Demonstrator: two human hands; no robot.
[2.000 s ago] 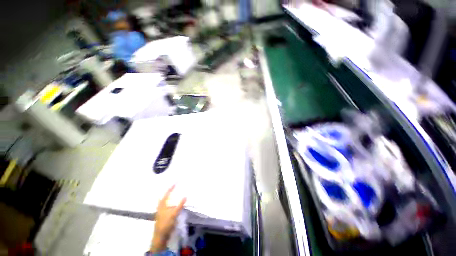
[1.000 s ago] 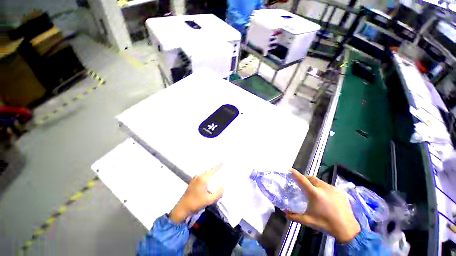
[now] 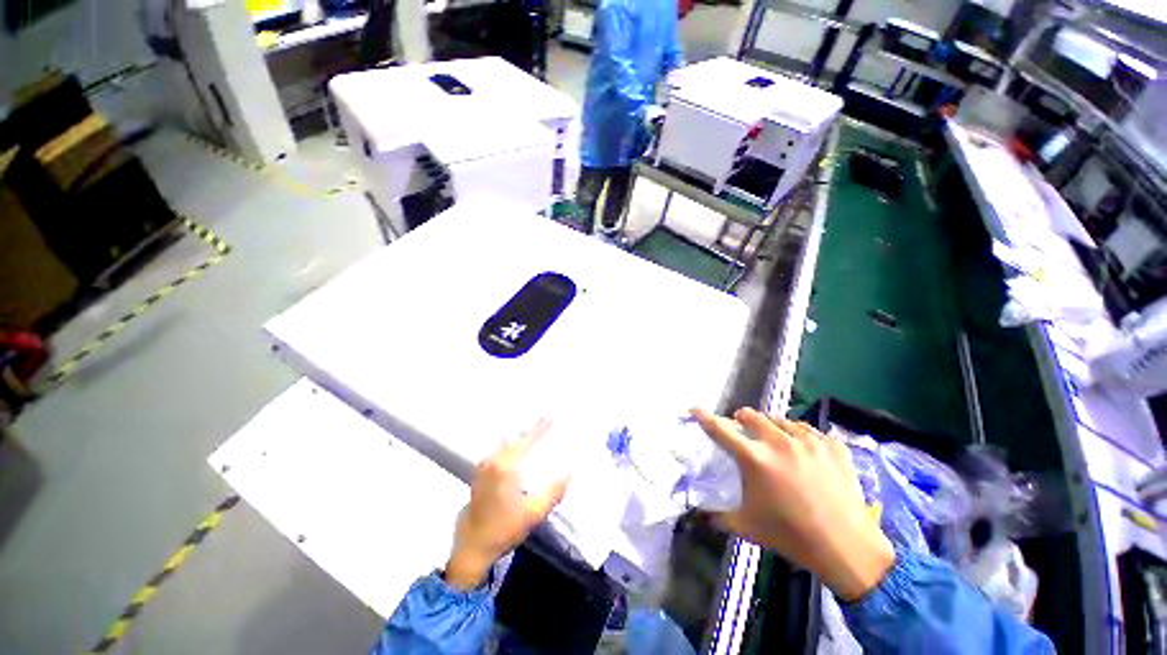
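A large white cabinet unit (image 3: 410, 326) lies display side up in front of me, with a glossy black oval display panel (image 3: 527, 315) on top. A lower white side cover (image 3: 339, 480) shows at its near left edge. A crumpled clear plastic bag (image 3: 659, 476) with a little blue in it is over the cabinet's near right corner, between my hands. My right hand (image 3: 800, 497) holds the bag's right side, fingers partly spread. My left hand (image 3: 502, 512) is at the cabinet's near edge, index finger and thumb apart, beside white material; its lower fingers are hidden.
A green-topped conveyor line (image 3: 857, 307) runs along the right, with a black tote of bagged parts (image 3: 928, 493) near me. Two more white units (image 3: 493, 128) stand behind, and a person in blue (image 3: 621, 96) is between them. Cartons (image 3: 77, 154) and floor tape are at left.
Compared with one second ago, the bag has moved slightly left and lower and is more crumpled, and the right hand has shifted slightly with it. More of the person in blue shows.
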